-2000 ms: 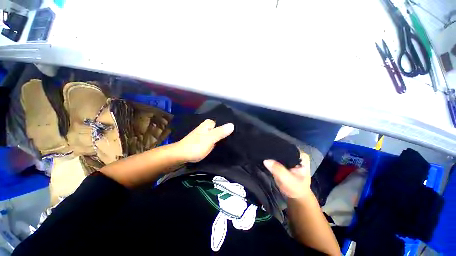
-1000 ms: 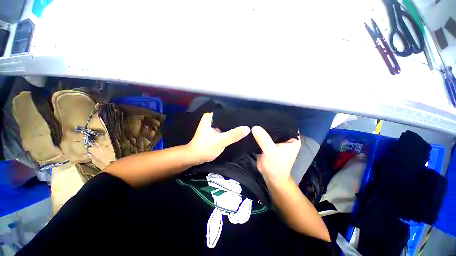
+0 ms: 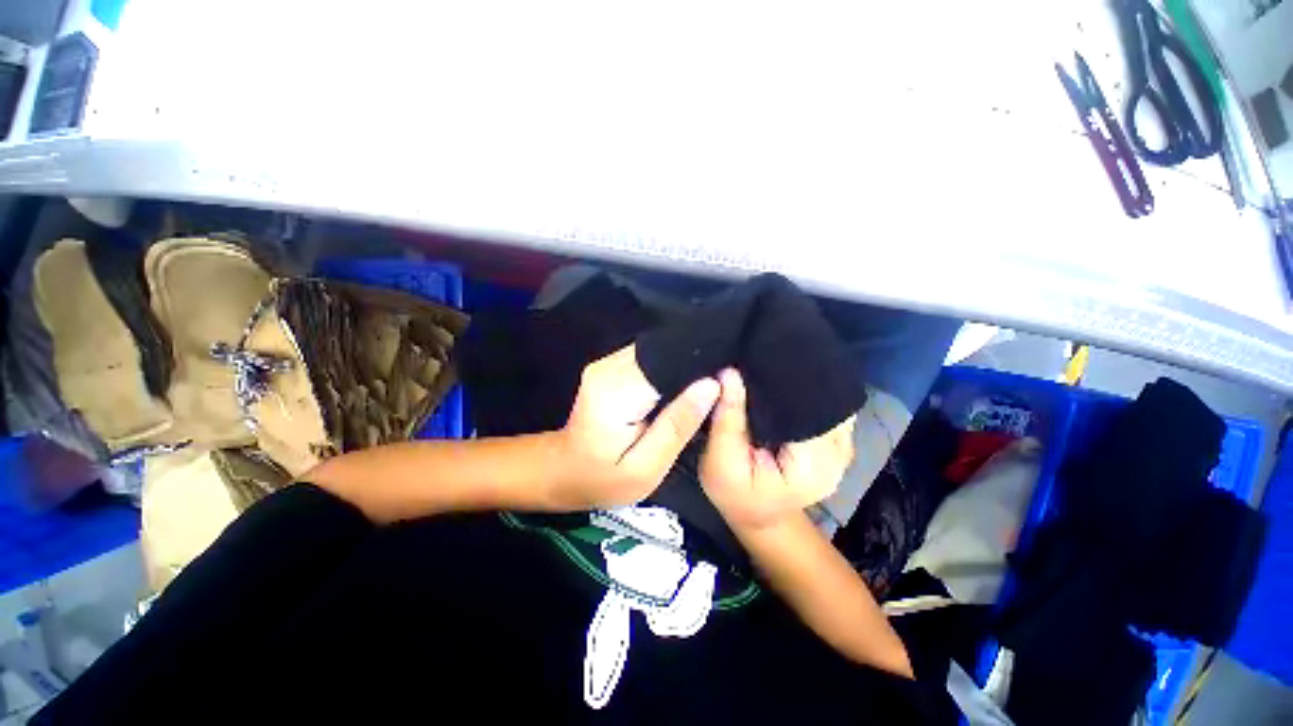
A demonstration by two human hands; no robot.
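Note:
A black fabric piece is held in both hands over the lap, just below the table's front edge. It is bent with a fold down its middle. My left hand grips its left side. My right hand grips its lower right side. The thumbs are close together at the piece's lower edge, and the other fingers are mostly hidden behind the fabric. More dark fabric lies on the lap behind my left hand.
The white table spans the top. Dark red snips and black-handled shears lie at its right. Tan glove-shaped pieces are below left. A blue bin with black pieces stands at the right.
The hands have turned the black piece up from the lap, so it now shows raised and folded. The hands have come closer together than two seconds ago.

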